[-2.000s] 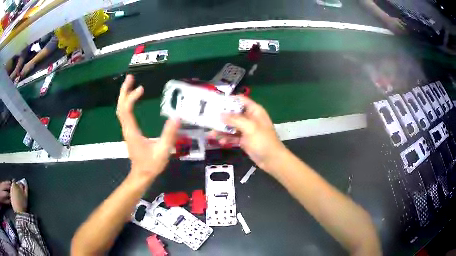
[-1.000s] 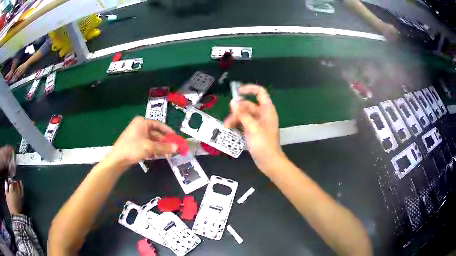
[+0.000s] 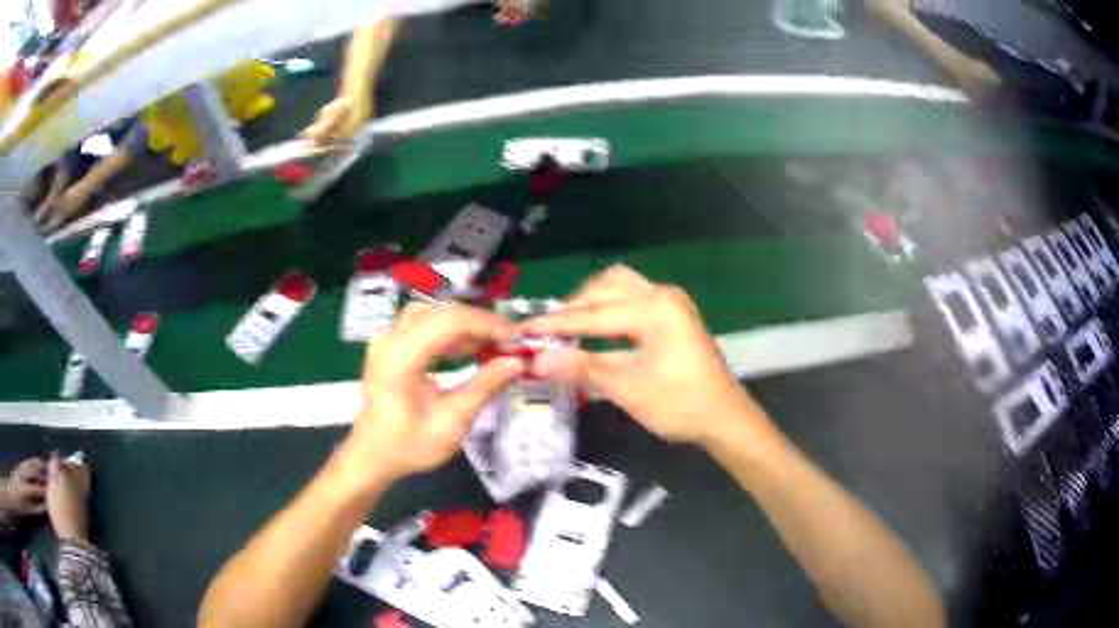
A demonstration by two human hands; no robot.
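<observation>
My left hand (image 3: 423, 386) and my right hand (image 3: 644, 356) meet over the belt edge. Their fingertips pinch a small red piece (image 3: 530, 351) between them; the view is blurred and the fingers hide most of it. A pale panel (image 3: 535, 444) shows just below the fingertips; I cannot tell whether it is held or lying there. A bare panel (image 3: 571, 537) lies on the bench, with more panels (image 3: 460, 591) overlapping at its left. Loose red pieces (image 3: 457, 529) lie between them. Small white strips (image 3: 617, 601) lie to the right.
Part-built units (image 3: 273, 317) lie on the green conveyor belt (image 3: 761, 264), behind the white belt edge rail (image 3: 822, 345). A black parts tray (image 3: 1055, 491) with pale panels stands at right. A slanting post (image 3: 86, 319) is at left. Other people's hands show at left and across the belt.
My hands have come together at the red piece that my left hand held. The white panel beneath my hands no longer lies across the belt edge as before. Another person's hand has reached a unit across the belt.
</observation>
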